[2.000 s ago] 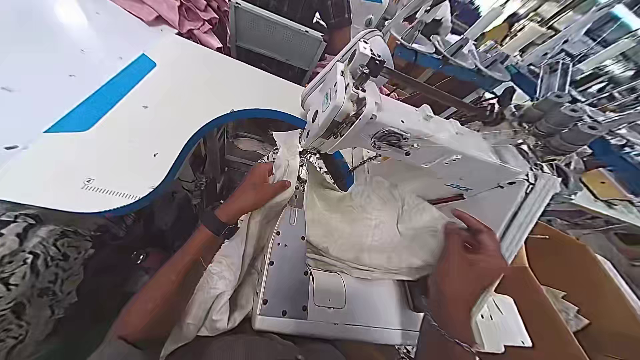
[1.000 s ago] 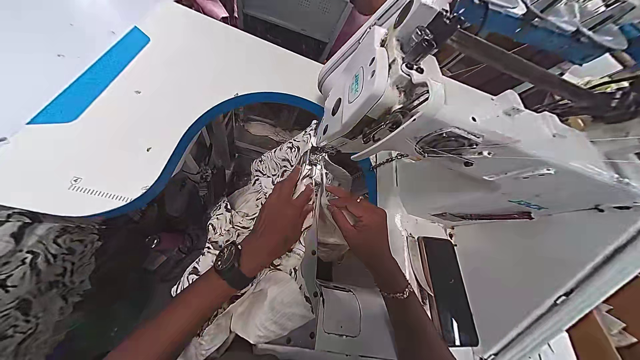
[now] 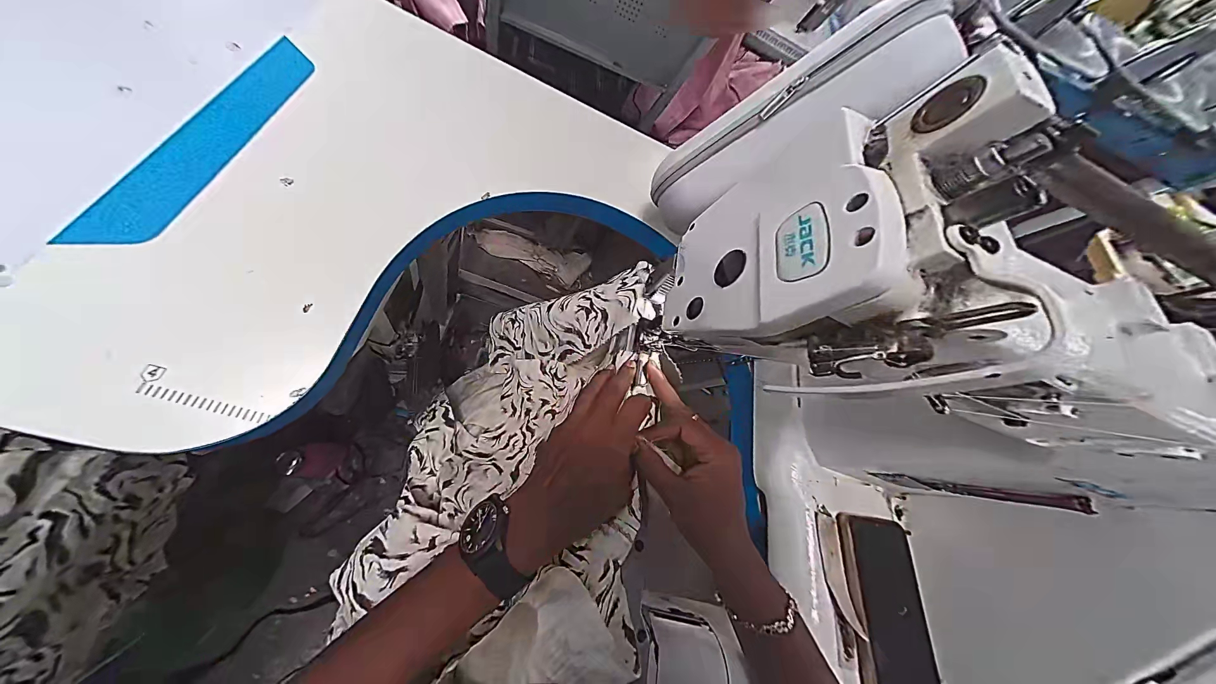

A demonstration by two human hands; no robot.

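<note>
A white fabric with a black swirl print [image 3: 494, 418] hangs over the narrow bed of a Jack industrial sewing machine [image 3: 788, 256]. Just below the needle area, my left hand [image 3: 589, 456], with a black watch [image 3: 483, 532] at the wrist, lies on this fabric, fingertips pressing it near the presser foot. Close beside it, my right hand [image 3: 698, 465] pinches the fabric's edge between thumb and fingers; a bracelet [image 3: 774, 617] circles that wrist. The machine head partly hides the needle, and the hands cover part of the cloth.
A white table with a curved blue edge [image 3: 370, 304] spans the left and back. More printed fabric [image 3: 76, 541] hangs at lower left. Pink cloth [image 3: 712, 90] lies behind the machine. Part of another person's hand [image 3: 722, 11] shows at the top edge. Threads run along the machine arm.
Two seconds ago my right hand was at the right on pale cloth, apart from my left; since a second ago both are together below the needle. The view has moved closer to the machine.
</note>
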